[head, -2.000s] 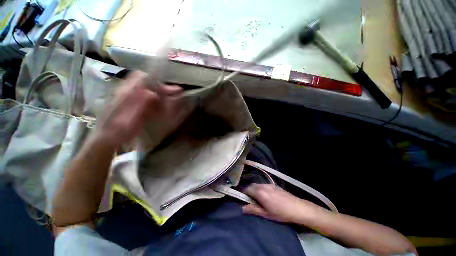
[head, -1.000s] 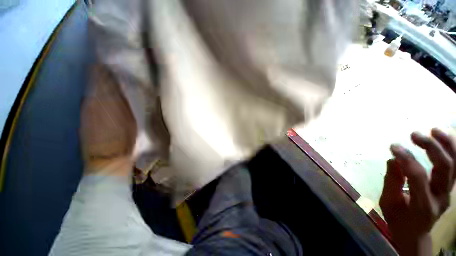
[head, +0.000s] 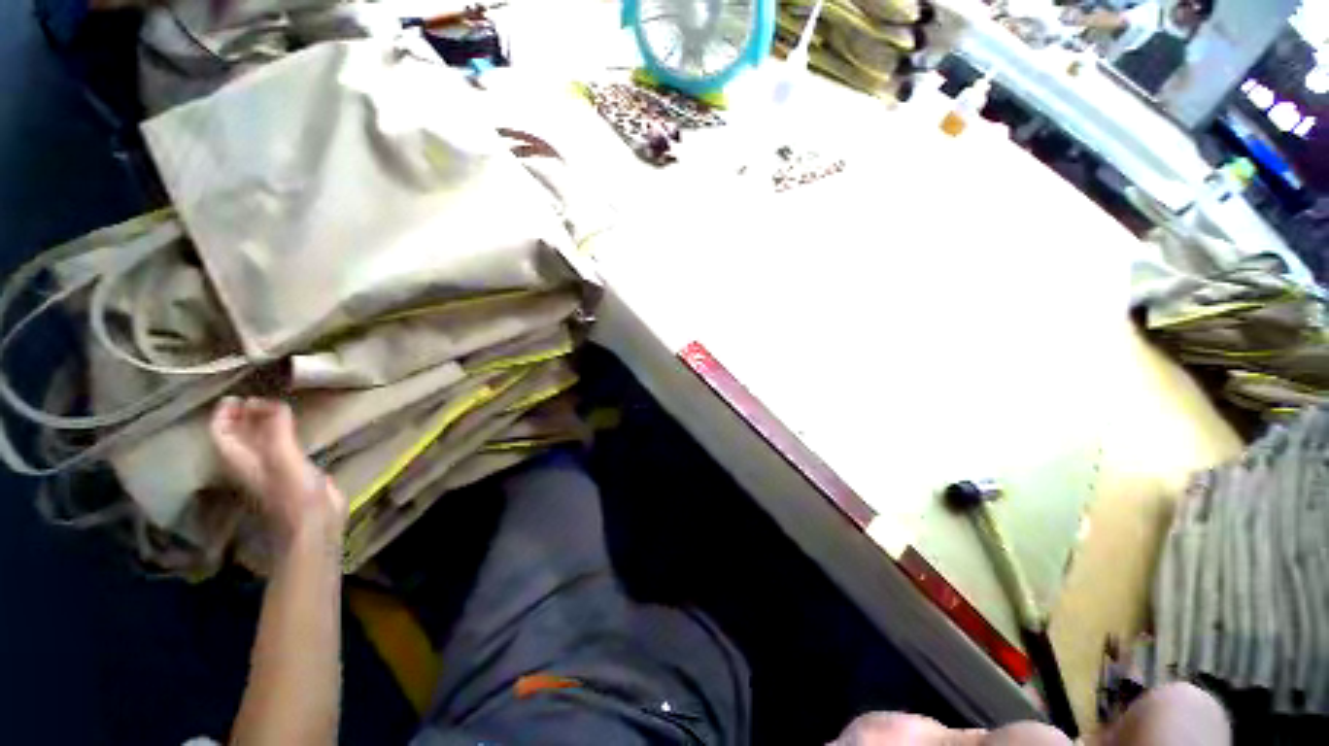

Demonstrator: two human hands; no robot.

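Note:
A beige tote bag (head: pixel 350 204) lies on top of a pile of beige bags with yellow edges (head: pixel 437 423) at the left. Its long handles (head: pixel 124 350) loop out to the left. My left hand (head: pixel 270 452) is at the bag's mouth below the handles, fingers bent; whether it grips the bag is not clear. My right hand (head: pixel 1020 733) is cut off by the bottom edge near the bench, so its fingers cannot be read.
The pale bench (head: pixel 816 292) bears a hammer (head: pixel 998 554), a red strip (head: pixel 787 445) on its edge, leopard-print scraps (head: pixel 649 117), a turquoise fan (head: pixel 707 44) and a small bottle (head: pixel 962 110). Stacked grey-beige pieces (head: pixel 1253 568) stand at right. A person (head: pixel 1159 44) is far off.
The bag has left my lap, swung left past my view, and now lies on the pile. The view has turned left. My right hand has dropped to the bottom edge.

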